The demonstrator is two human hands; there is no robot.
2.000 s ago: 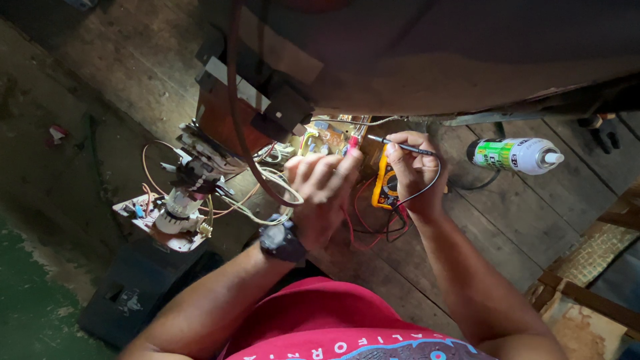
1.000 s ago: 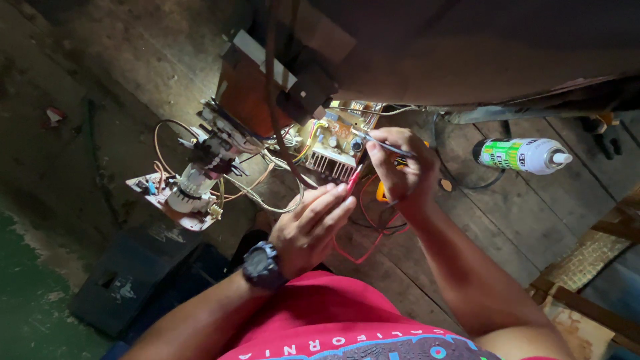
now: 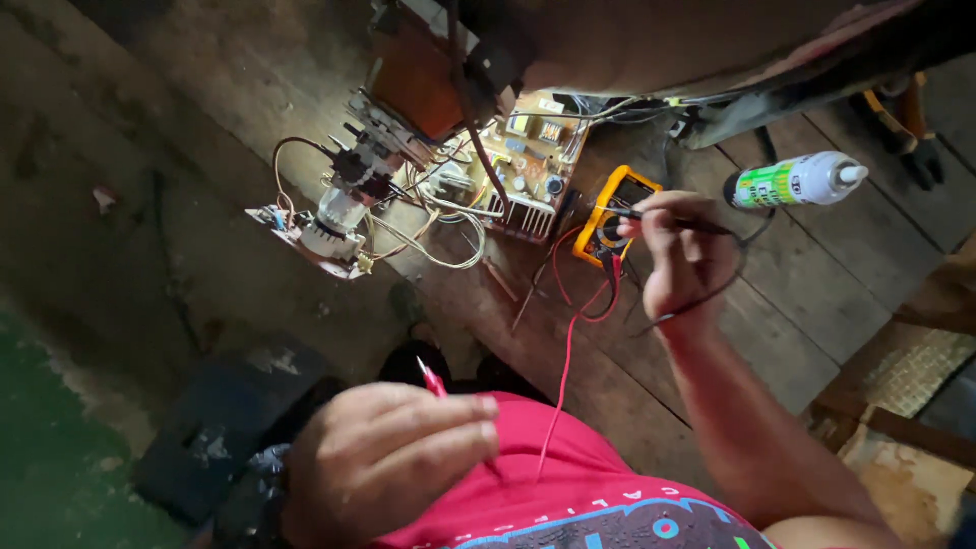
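My left hand (image 3: 396,450), low and close to my shirt, grips a red multimeter probe (image 3: 431,378) with its metal tip pointing up. Between the fingers of my right hand (image 3: 686,244) is a black probe (image 3: 621,211), its tip over the yellow digital multimeter (image 3: 583,240). The meter lies on the wooden boards, red and black leads plugged into its lower end. Left of it is a circuit board (image 3: 534,156) with a finned aluminium heatsink (image 3: 521,218). Wires run from the board area to a picture-tube neck (image 3: 339,210) with a small neck board (image 3: 305,244) on its end.
A white and green spray can or bottle (image 3: 793,181) lies right of my right hand. Orange-handled pliers (image 3: 903,130) lie at the upper right. A large dark casing (image 3: 656,46) overhangs the top. A dark box-like object (image 3: 221,435) is at lower left.
My left hand has drawn back from the circuit board toward my shirt with the red probe. My right hand has moved off the board to above the multimeter, which shows more fully.
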